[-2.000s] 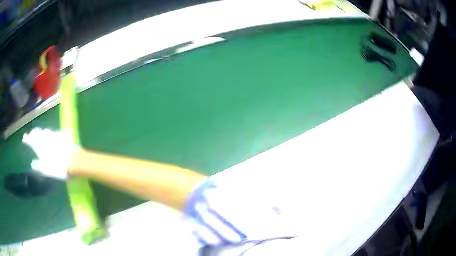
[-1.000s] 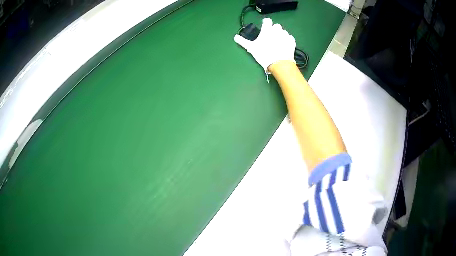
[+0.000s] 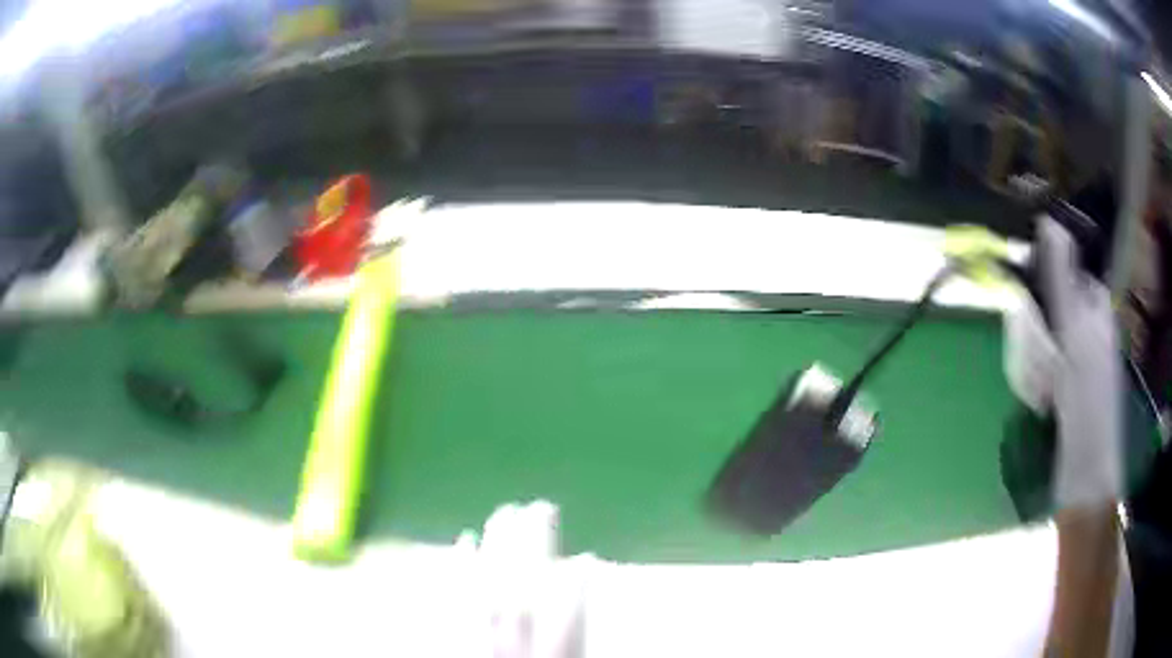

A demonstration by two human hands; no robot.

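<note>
A black adapter with a whitish end appears over the green belt, right of centre, tilted and blurred. Its black cord runs up and right to my right hand, which wears a white glove and seems closed on the cord at the right side. The fingers are blurred. My left hand, also white-gloved, is low in the centre over the white bench, cut off by the bottom edge. Its finger state is unclear. Whether the adapter touches the belt cannot be told.
A bright green-yellow strap crosses the belt at left. A dark cord-like item lies beyond it. A red holder stands on the far ledge. Yellow-green items show at lower left and far right.
The view has swung back to the left and up. My right hand has moved from the black items on the belt to the right side, with cord at it. My left hand has appeared.
</note>
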